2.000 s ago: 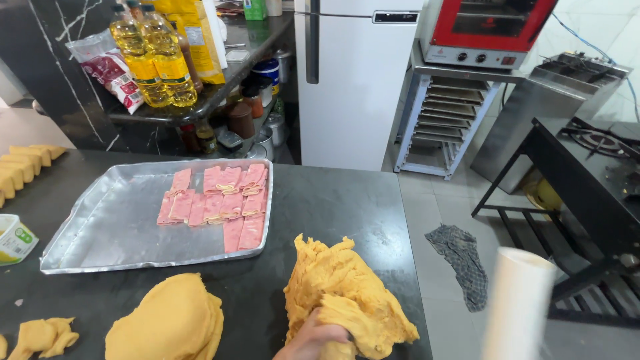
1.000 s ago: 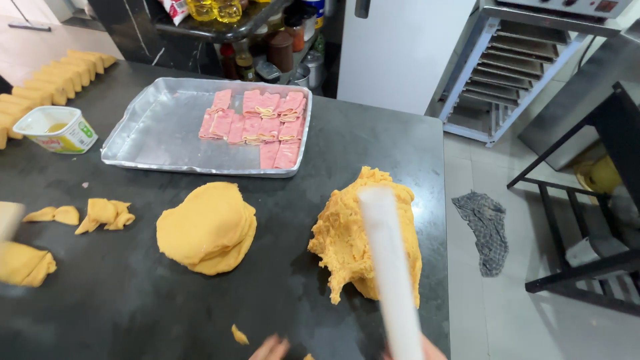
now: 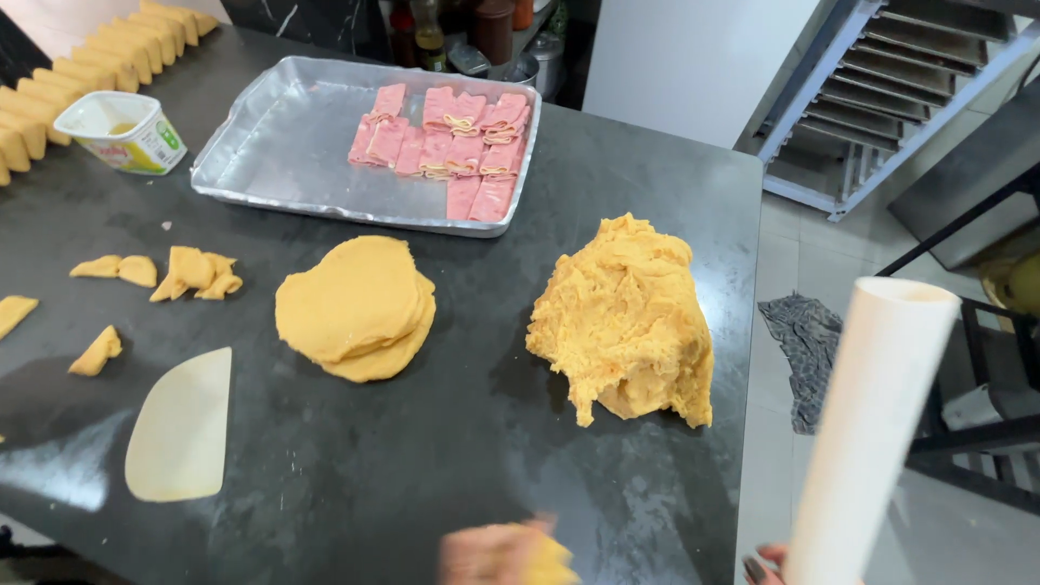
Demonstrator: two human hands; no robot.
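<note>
My left hand (image 3: 496, 554), blurred at the bottom edge, holds a small piece of yellow dough (image 3: 549, 561) over the dark counter. At the lower right my right hand (image 3: 765, 565) grips the lower end of a white rolling pin (image 3: 873, 422), tilted up past the counter's edge. Between and beyond the hands sits a large rough mound of yellow dough (image 3: 630, 321). Flat dough rounds (image 3: 353, 305) lie stacked left of it. A pale dough scraper (image 3: 183, 431) rests at the lower left, with dough scraps (image 3: 195, 272) beyond it.
A metal tray (image 3: 268, 175) holds folded pink slices with pale layers (image 3: 435, 146). A plastic tub (image 3: 122, 134) stands left of it, beside rows of cut dough pieces (image 3: 106, 57). Past the counter's right edge are a tray rack (image 3: 894, 73), a dark cloth (image 3: 804, 349) on the floor and a black stand.
Two seconds ago a hand was on the dough mound; it is now off it. The rolling pin has moved to the right since a second ago. The scraper now shows on the counter.
</note>
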